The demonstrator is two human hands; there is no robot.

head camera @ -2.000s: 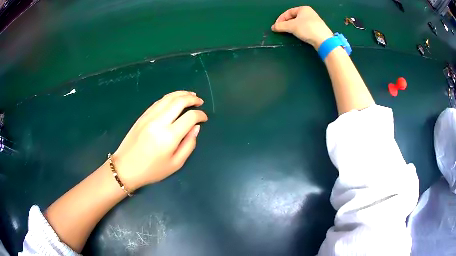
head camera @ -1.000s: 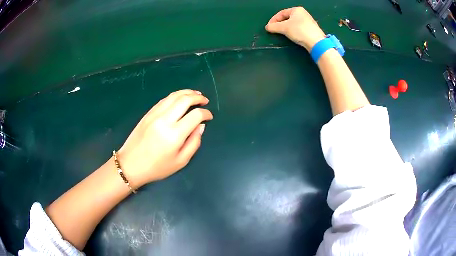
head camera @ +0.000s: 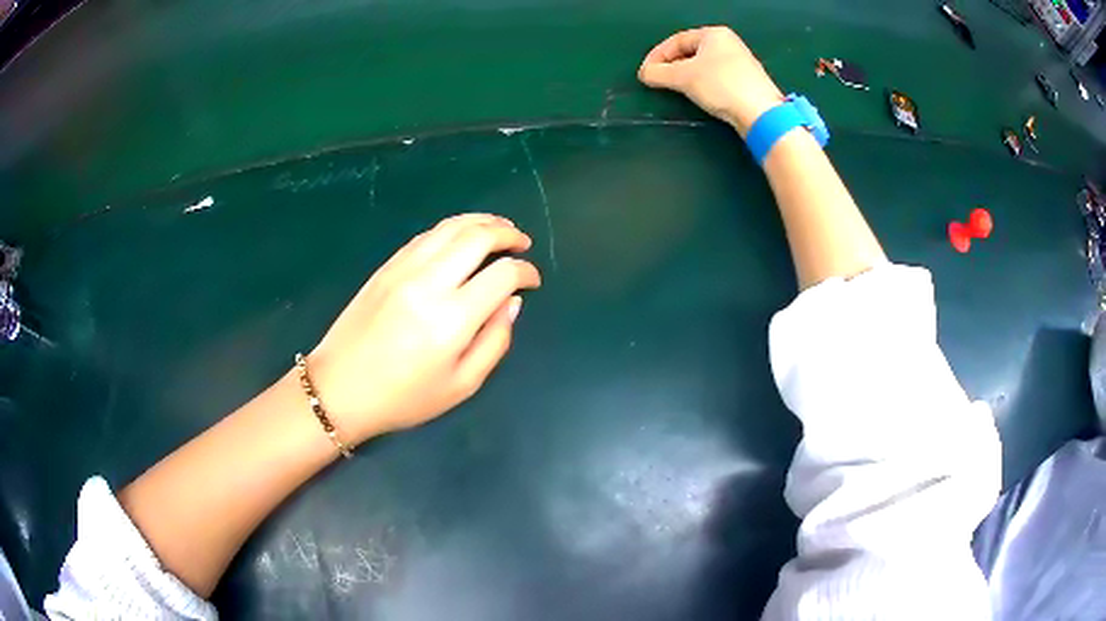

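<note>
My left hand (head camera: 431,328) rests palm down on the dark green mat (head camera: 582,449), fingers a little curled and apart, with nothing seen in it. My right hand (head camera: 706,70) is at the far side of the mat, beyond the seam. Its thumb and index fingertips meet; no object shows between them, and the other fingers are curled out of sight. Right of it lie a dark flat piece with an orange-gold tail (head camera: 843,74) and a black and gold housing (head camera: 904,109).
Two red round pieces (head camera: 970,229) lie at the right. More small dark and gold parts (head camera: 1021,136) lie at the far right, and a dark piece (head camera: 957,22) lies beyond. Metallic items (head camera: 10,294) show at the left edge. A white-clothed person (head camera: 1049,534) is at the lower right.
My left hand appears slightly further right in view, and my right hand slightly left and nearer, as the view shifts. Both hands keep their pose. The white clothing at the right edge has moved.
</note>
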